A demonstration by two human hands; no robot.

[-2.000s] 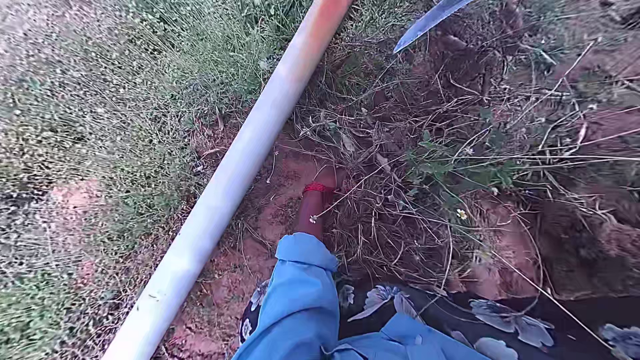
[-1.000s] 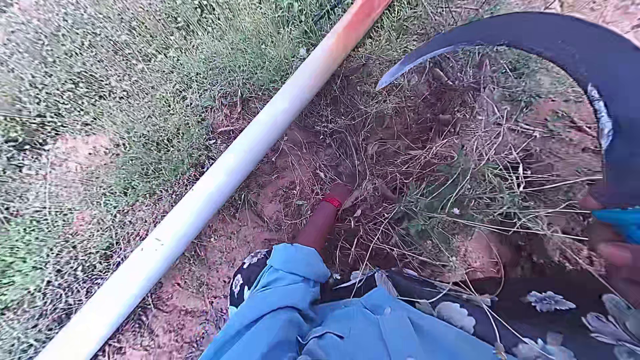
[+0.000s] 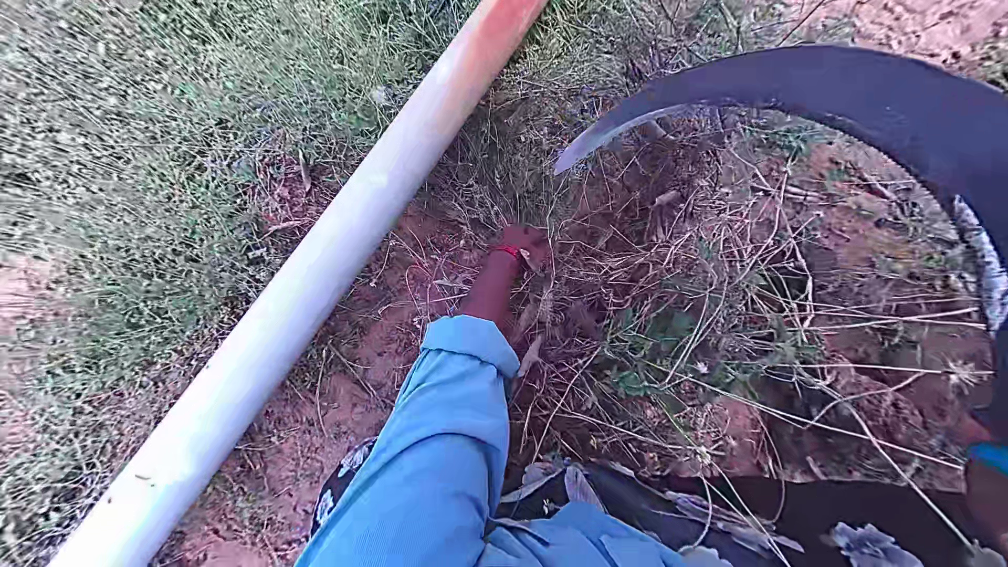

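Note:
My left hand (image 3: 526,242), with a red band at the wrist and a rolled blue sleeve, is down among dry stems and weeds (image 3: 504,185) near the middle. Its fingers are partly hidden by the stems, and its grip cannot be made out. At the right edge my right hand (image 3: 986,492) is partly in view, closed around the blue handle of a sickle (image 3: 991,457). The dark curved blade (image 3: 819,79) arches over the upper right, its pale tip above and to the right of my left hand.
A white pipe or pole (image 3: 276,315), reddish at its upper end, slants across the view left of my left arm. Grass (image 3: 157,157) grows beyond it. Reddish soil (image 3: 346,409) with straw lies around, and dark floral cloth (image 3: 583,488) covers my lap.
The sickle, of which only the tip showed two seconds ago, has come well into view at the right. My left hand has reached farther forward into the weeds since one second ago.

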